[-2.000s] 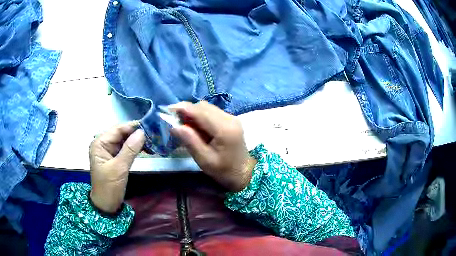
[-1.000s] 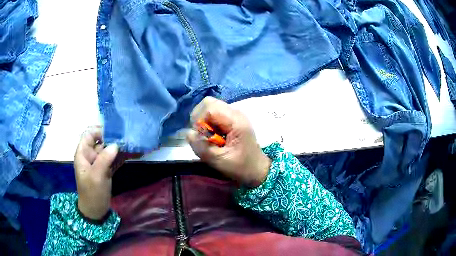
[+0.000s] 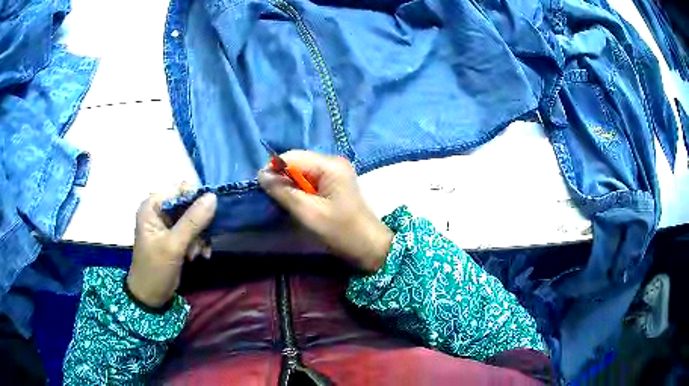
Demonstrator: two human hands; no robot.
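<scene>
The mid-blue denim shirt (image 3: 431, 83) lies spread on the white table, with a stitched side seam (image 3: 321, 75) running down it. My left hand (image 3: 168, 235) grips the left end of the hem (image 3: 236, 187), which is folded up near the table's front edge. My right hand (image 3: 325, 203) holds the orange-gripped thread snips (image 3: 299, 176), their dark tips pointing up and left over the shirt. Its fingers also touch the hem; whether they pinch it is hard to tell.
Paler crumpled denim (image 3: 45, 151) lies at the left table side. Another denim shirt (image 3: 597, 128) with a yellow-orange mark lies at the right and hangs over the front edge of the white table (image 3: 498, 219). More denim lies below at right, near a pale shoe-like object (image 3: 656, 305).
The hem corner hung down from my left hand; now the hem is folded up and stretched between both hands. The right hand has moved slightly left, and the snips' tips now show.
</scene>
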